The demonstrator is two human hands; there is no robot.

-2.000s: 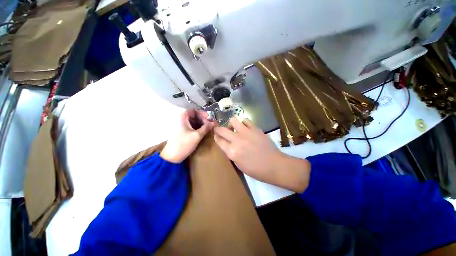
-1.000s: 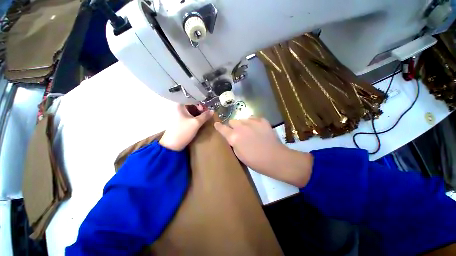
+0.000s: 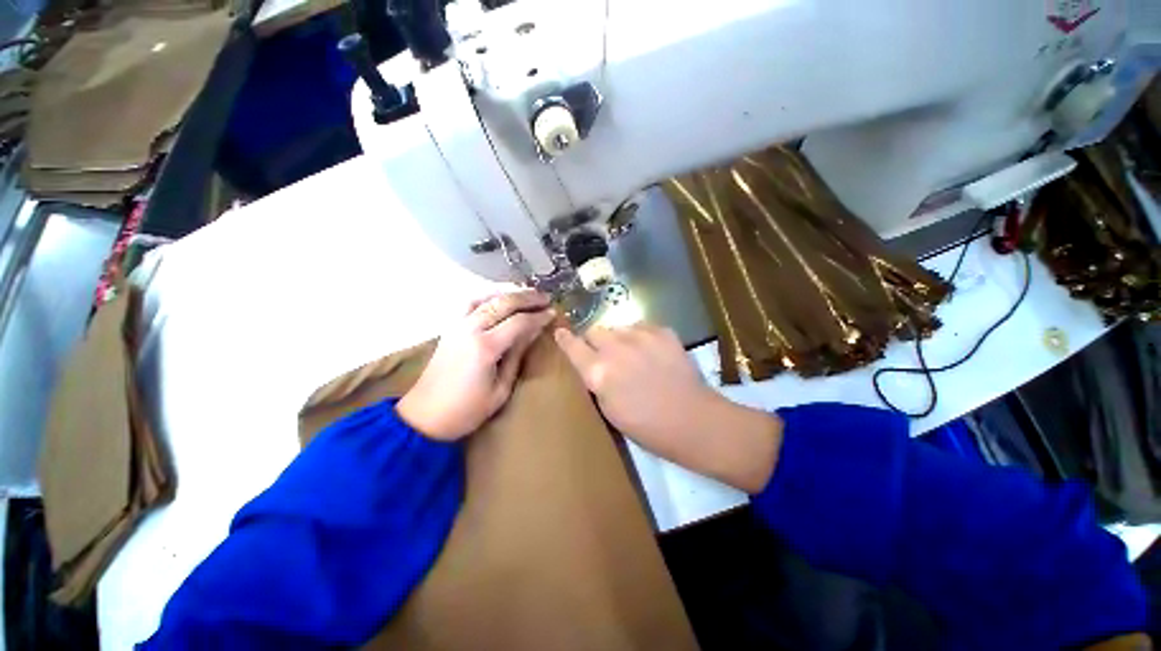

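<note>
The tan-brown fabric panel [image 3: 548, 509] runs from the needle area down to the bottom edge, over the table's front edge. My left hand [image 3: 478, 363] lies on the panel's upper end, fingers together, fingertips beside the presser foot. My right hand [image 3: 643, 382] lies at the panel's right edge, index finger pointing at the same spot; its fingers hold the edge down. The foot and needle of the white sewing machine [image 3: 751, 83] are partly hidden by my fingertips. Whether a zipper lies under my fingers cannot be told.
A zipper bundle [image 3: 802, 267] fans out right of the needle; a darker bundle [image 3: 1095, 235] is at far right. A black cord [image 3: 936, 369] loops on the white table [image 3: 306, 267]. Brown panels [image 3: 96, 439] stack at the table's left edge; a larger panel pile [image 3: 115, 102] is upper left.
The view has shifted, so the machine sits further right. My left hand has flattened, with its thumb no longer spread and its fingers now over the fabric. My right hand stays by the panel's edge.
</note>
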